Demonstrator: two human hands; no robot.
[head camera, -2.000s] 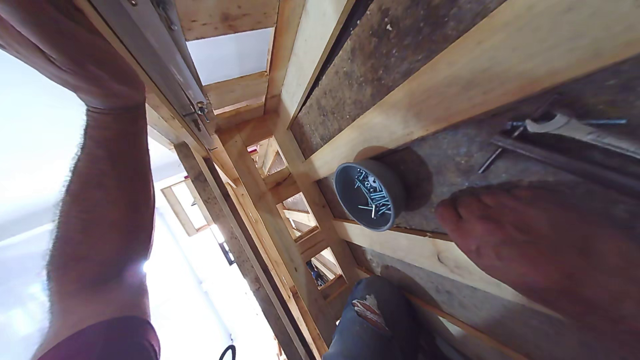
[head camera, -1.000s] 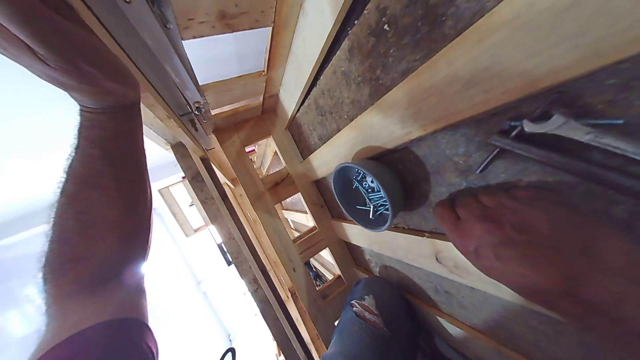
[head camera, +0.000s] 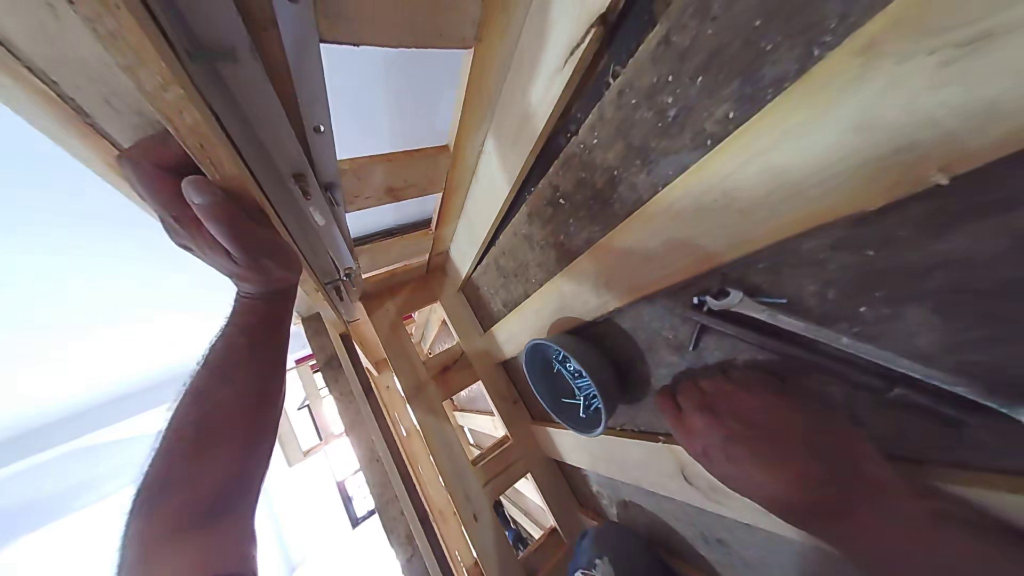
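My left hand (head camera: 220, 212) grips the edge of a wooden rail (head camera: 180, 104) at the upper left, its thumb on the near side and its fingers partly hidden behind. Beside that rail runs a metal rail (head camera: 240, 112) with bolts through it. My right hand (head camera: 744, 424), blurred, rests low on the dark board at the right; whether it holds anything is hidden. Left of it stands a round grey bowl (head camera: 566, 386) with screws or nails inside. Above the right hand lie a wrench (head camera: 832, 336) and a dark metal bar (head camera: 752, 336), with a small bolt by their ends.
Pale wooden slats (head camera: 688, 192) cross the dark, dusty board (head camera: 632, 136). A wooden frame with square openings (head camera: 476, 420) runs down the middle. My knee in torn dark trousers (head camera: 612, 552) shows at the bottom. Bright light comes from the left.
The view has shifted, so more of the left hand and the metal rail shows. The bowl, wrench and bar lie as before, and the right hand stays beside them.
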